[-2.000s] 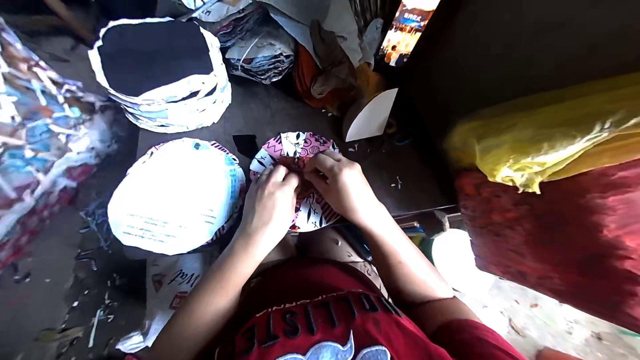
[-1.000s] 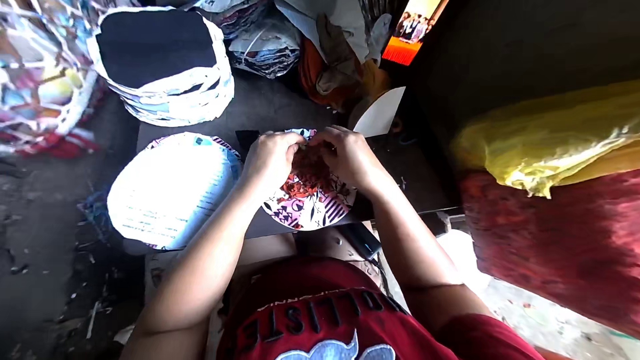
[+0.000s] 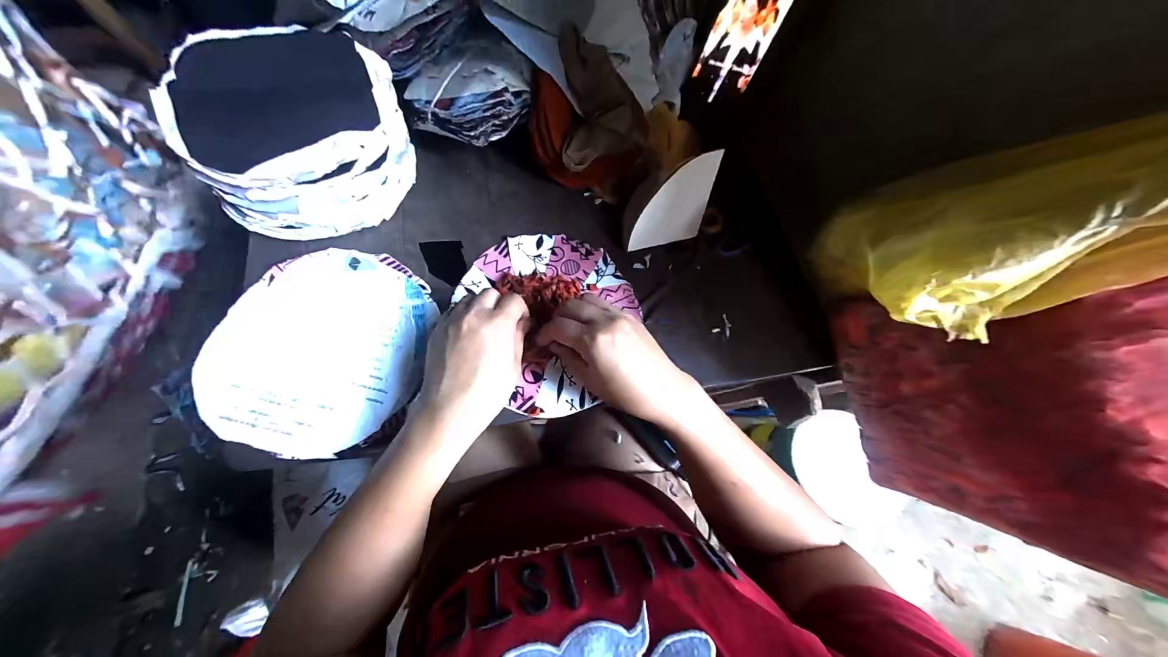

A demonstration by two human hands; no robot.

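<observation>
A round pink, white and black patterned piece lies at the near edge of the dark table, in front of my body. On its middle is a clump of red shredded material. My left hand has its fingertips in the left side of the clump, and my right hand works its fingers into the right side. Both hands have bent fingers closed on the shreds; the fingertips are partly hidden. To the left lies a round white sheet bearing print, with patterned material showing under its edge.
A stack of white-edged rounds with a black piece on top stands back left. Beyond are folded paper bundles, a white quarter-round piece and a lit screen. A yellow plastic bag hangs at right.
The red clump, largely covered by my hands two seconds ago, shows more plainly above my fingers. My hands have shifted toward the near side of the clump since one second ago.
</observation>
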